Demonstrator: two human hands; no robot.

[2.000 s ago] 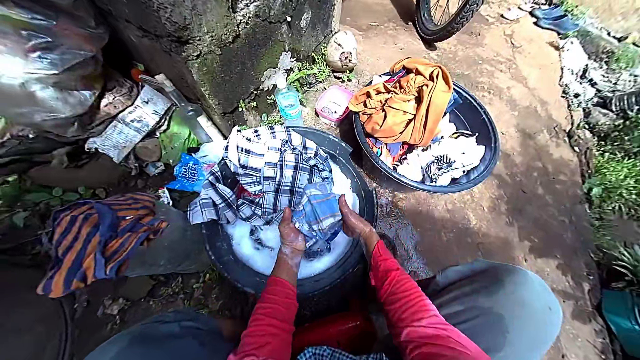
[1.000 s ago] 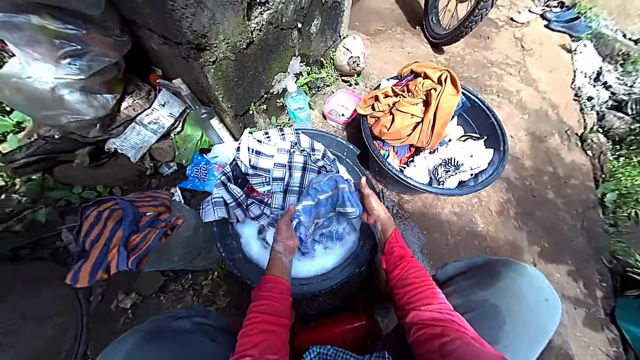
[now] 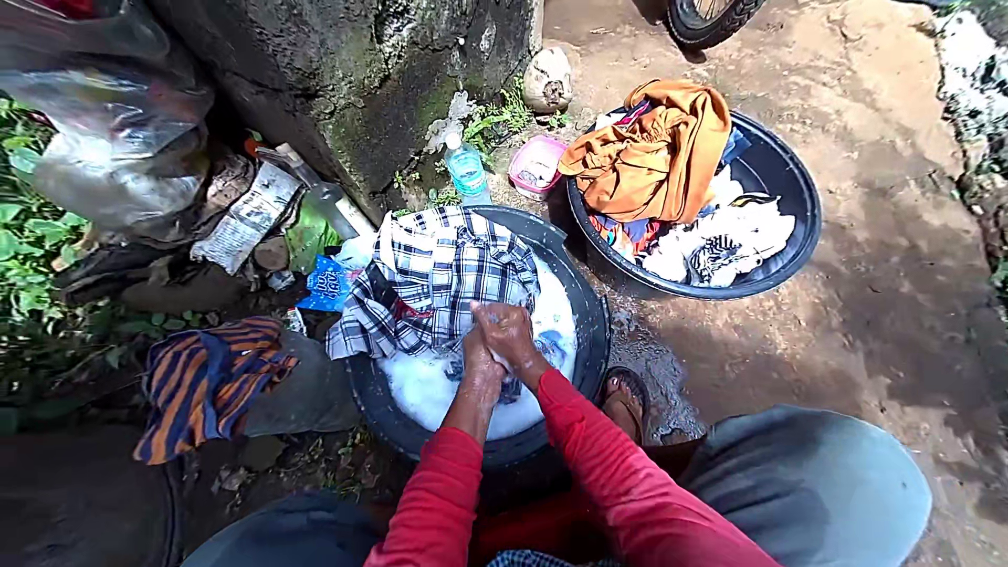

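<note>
My left hand (image 3: 482, 358) and my right hand (image 3: 510, 335) are pressed together over a dark plastic tub (image 3: 597, 331) of sudsy water (image 3: 421, 386). Part of a blue wet cloth (image 3: 555, 343) shows in the suds beside and under them; how much of it is between my palms is hidden. A black-and-white plaid garment (image 3: 449, 272) lies over the tub's far left rim, just beyond my fingers. To the right, a second dark basin (image 3: 811, 213) holds an orange cloth (image 3: 661, 157) and a white cloth with black print (image 3: 728, 236).
Behind the tub stand a clear plastic bottle (image 3: 466, 169) and a pink container (image 3: 537, 164), near a coconut husk (image 3: 548, 80) by a mossy concrete wall (image 3: 331, 79). A striped orange-and-navy cloth (image 3: 209, 378) lies on a stone at left. A bicycle tire (image 3: 713, 24) is at top. My sandaled foot (image 3: 626, 398) is beside the tub.
My hands were apart with the blue cloth held up between them; now they are together, and the cloth is lower, mostly hidden in the suds.
</note>
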